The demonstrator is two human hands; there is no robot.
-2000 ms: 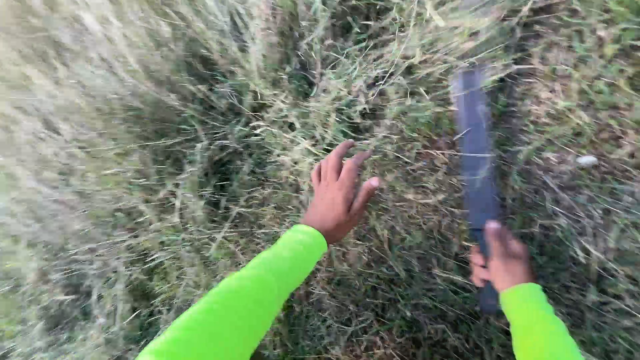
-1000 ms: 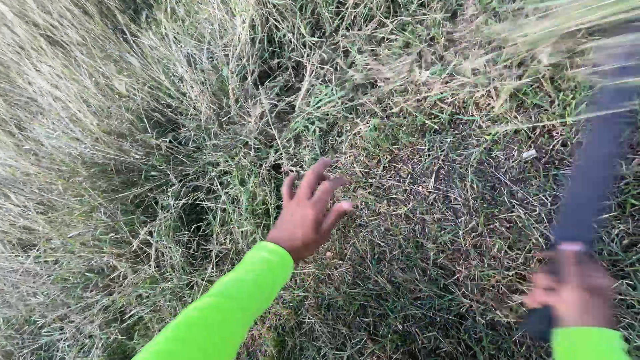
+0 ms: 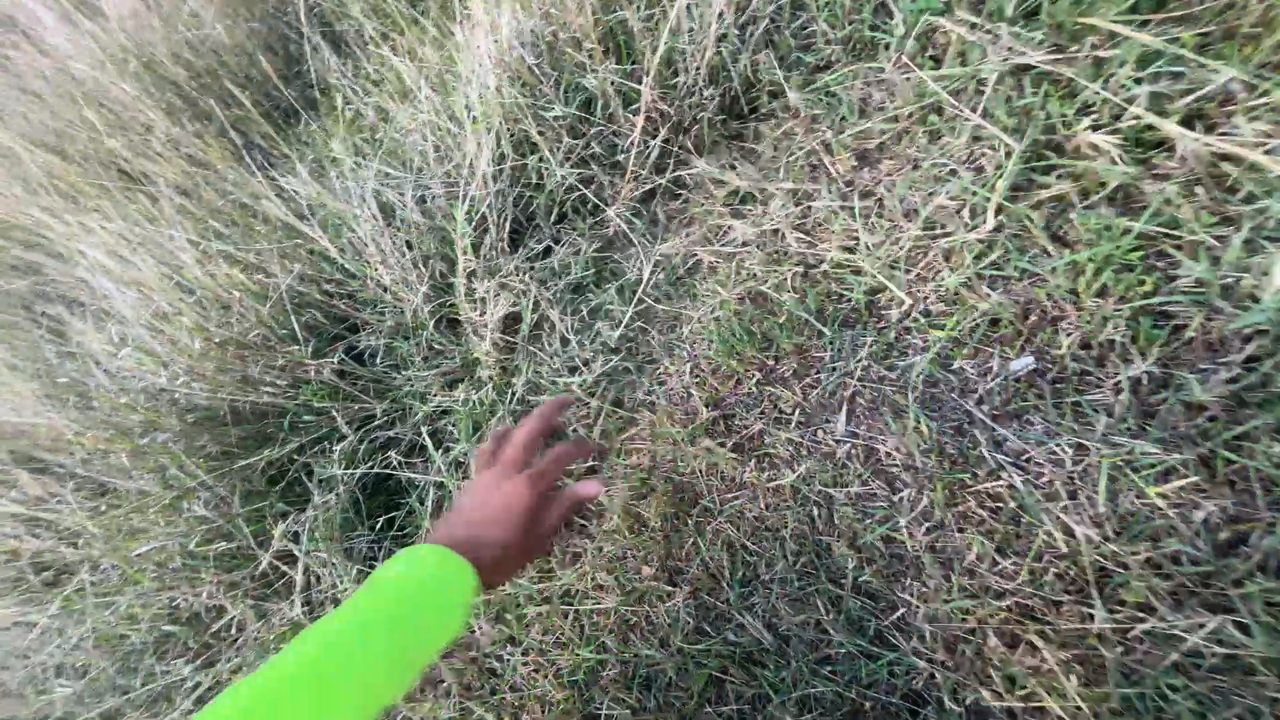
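My left hand (image 3: pixel 520 492), in a bright green sleeve (image 3: pixel 350 640), is over the grass left of the middle of the view, a little blurred. Its fingers are apart and nothing is in it. Just beyond and to the left of the fingers stands a thick clump of tall, partly dry grass (image 3: pixel 400 250). Neither my right hand nor the long dark blade shows in the current view.
Short green grass mixed with dry stalks (image 3: pixel 780 480) covers the ground from the middle to the right. A small whitish object (image 3: pixel 1021 366) lies in it at the right. Long pale stems (image 3: pixel 1150 120) lean across the upper right.
My right hand, holding a long dark blade in both earlier frames, swung out to the right and has left the view. My left hand stays empty with its fingers spread.
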